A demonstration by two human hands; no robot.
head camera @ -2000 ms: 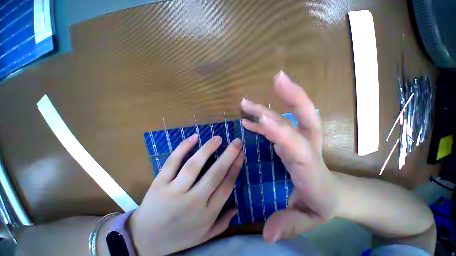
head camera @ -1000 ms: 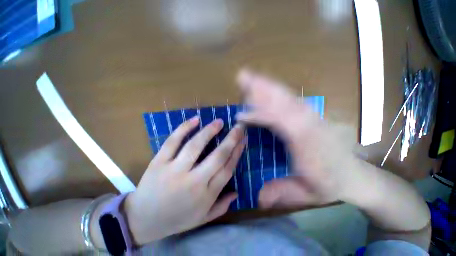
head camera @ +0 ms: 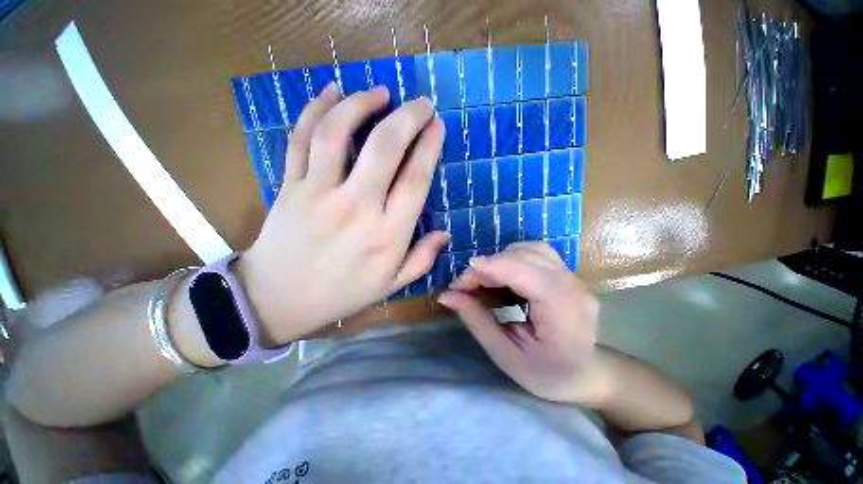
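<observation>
The blue solar cell array lies on the table in front of me, with silvery lines across it and thin tabbing ribbon ends sticking out past its far edge. My left hand lies palm down over its left part, fingers a little apart, holding nothing. My right hand is at the near edge, with thumb and index fingertips close together by the array's edge. A small white bit shows under its fingers. Whether the fingertips grip a ribbon end is too small to tell.
A curved white strip lies at left, its near end by my left wrist. A wider white strip stack and loose cut ribbon pieces lie at right. A black object with a yellow label is at the right edge.
My right hand has moved from over the array's right part to its near edge, uncovering the cells there. The view has shifted, so the array shows higher. My left hand stays on the array.
</observation>
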